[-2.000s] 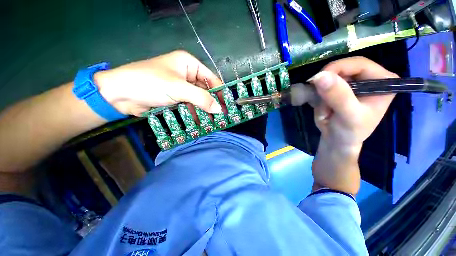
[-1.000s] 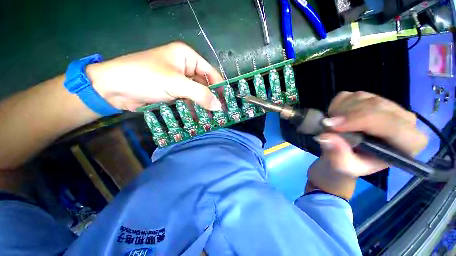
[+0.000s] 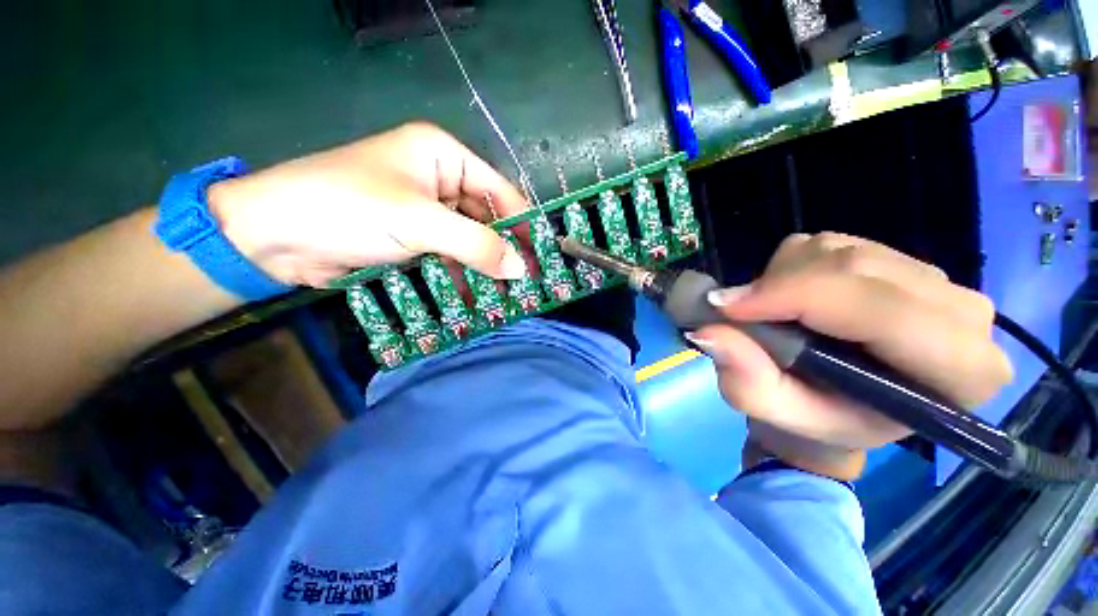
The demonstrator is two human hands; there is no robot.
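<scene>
My left hand [image 3: 409, 211], bare with a blue wristband, holds the green PCB panel [image 3: 611, 224] at the front edge of the bench, thumb on its face. The panel is a comb-like row of several narrow boards, with thin coil springs [image 3: 632, 160] sticking up from its far edge. My right hand [image 3: 855, 343] grips the black soldering iron [image 3: 891, 391] like a pen. Its tip is at a board near the panel's middle, just right of my left thumb. Thin solder wire [image 3: 479, 106] runs down to the panel by my left fingers, whose tips are partly hidden.
Blue-handled cutters [image 3: 678, 84] and slim tweezers [image 3: 615, 58] lie on the dark green mat [image 3: 241, 72] beyond the panel. A black tray with silvery bits [image 3: 809, 21] is at the upper right. The iron's cable curves at the far right. My blue shirt is below the panel.
My right hand has moved lower, tilting the iron from nearly level to slanting down to the right. Its tip stays near the panel's middle. The left hand still holds the panel, which has shifted slightly.
</scene>
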